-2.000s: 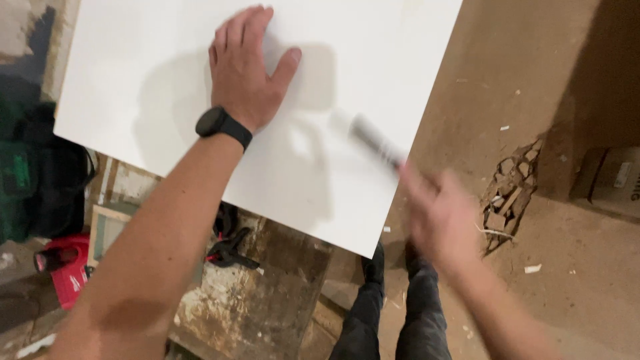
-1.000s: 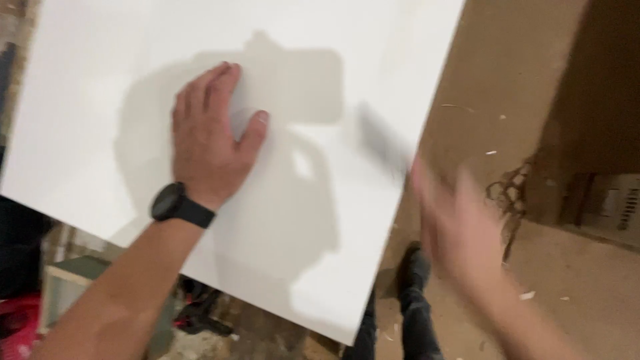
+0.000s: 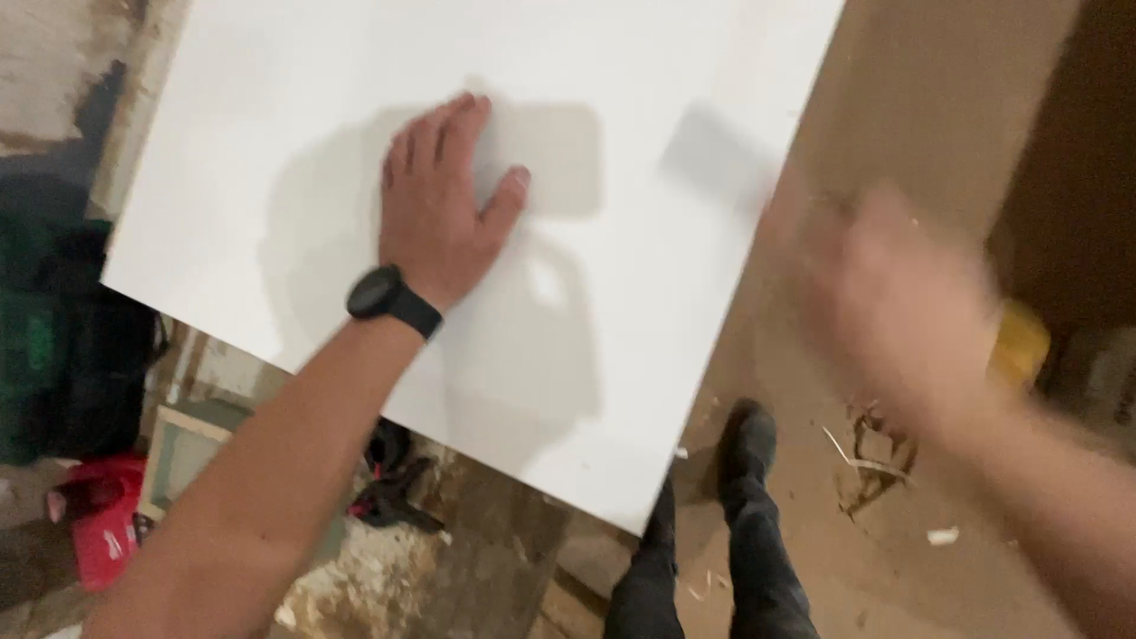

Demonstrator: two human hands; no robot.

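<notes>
A large white panel (image 3: pixel 657 355) lies across a worn workbench, its right edge slanting past my legs. My left hand (image 3: pixel 448 200) rests flat on it, fingers together and thumb apart, with a black watch on the wrist. Beyond the panel's right edge is my right hand (image 3: pixel 896 293), strongly blurred by motion. It grips a handheld tool with a flat grey head (image 3: pixel 714 155), which shows over the panel near that edge. Blur hides the tool's exact kind and whether it touches the surface. A shadow falls around my left hand.
Below the panel are black clamps (image 3: pixel 395 488), a small wooden frame (image 3: pixel 182 422) and a red Milwaukee item (image 3: pixel 106 532). A dark green bag (image 3: pixel 71 355) stands at the left. Debris (image 3: pixel 874 461) and a yellow object (image 3: pixel 1021 346) are on the right, near my feet (image 3: pixel 750 435).
The tool in my right hand shows its flat head broader than before, and the hand is still blurred. My left hand stays flat on the panel. The view has shifted.
</notes>
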